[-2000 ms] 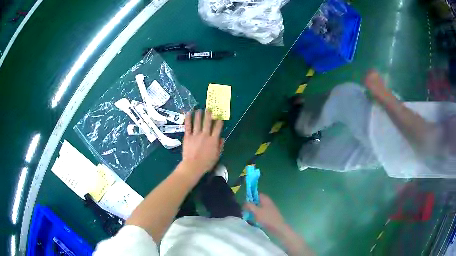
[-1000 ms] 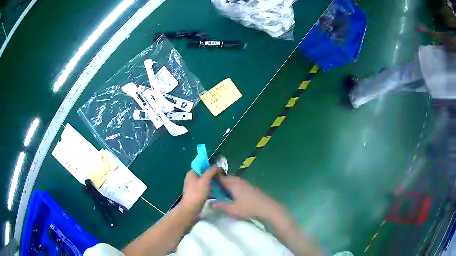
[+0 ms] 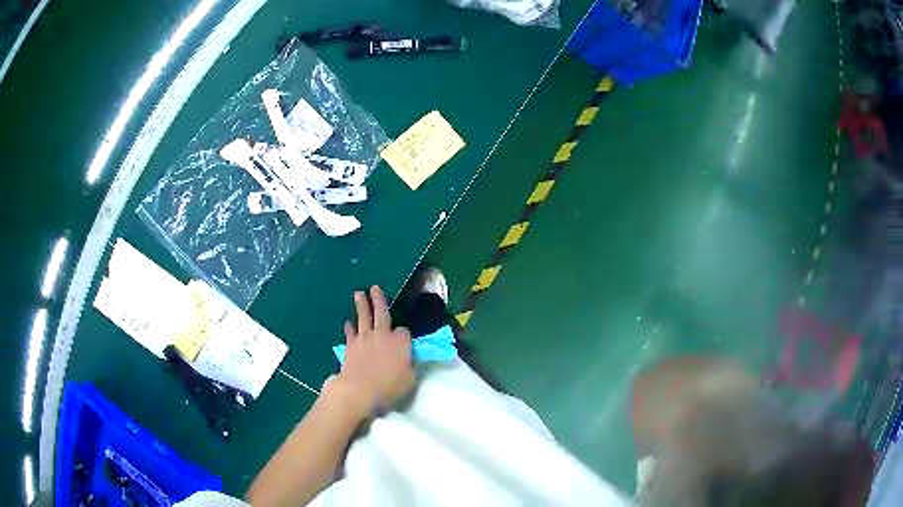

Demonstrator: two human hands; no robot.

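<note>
My left hand (image 3: 381,347) is back up at the bench's near edge. It has a light-blue plastic part (image 3: 436,345) under its palm, whose ends stick out on both sides. The grip is hidden. A large blurred skin-toned shape at the lower right seems to be my right hand (image 3: 688,396), close to the camera; its fingers and anything in it cannot be made out. Several white plastic parts (image 3: 297,188) lie with a small white label on a flat clear bag (image 3: 188,220). A yellow note slip (image 3: 424,149) touches the bag's right corner.
A black marker pen (image 3: 411,46) lies beyond the bag, beside other dark items. White paper (image 3: 248,352) with a yellow slip and a black cluster (image 3: 203,391) lies left. A blue bin (image 3: 129,456) is bottom left. Another blue bin (image 3: 649,45) and a clear bag (image 3: 520,8) are at the top.
The hands were together on the light-blue part; now only the left is at it, turned palm down, and the blurred shape has appeared lower right. The yellow slip was turned earlier.
</note>
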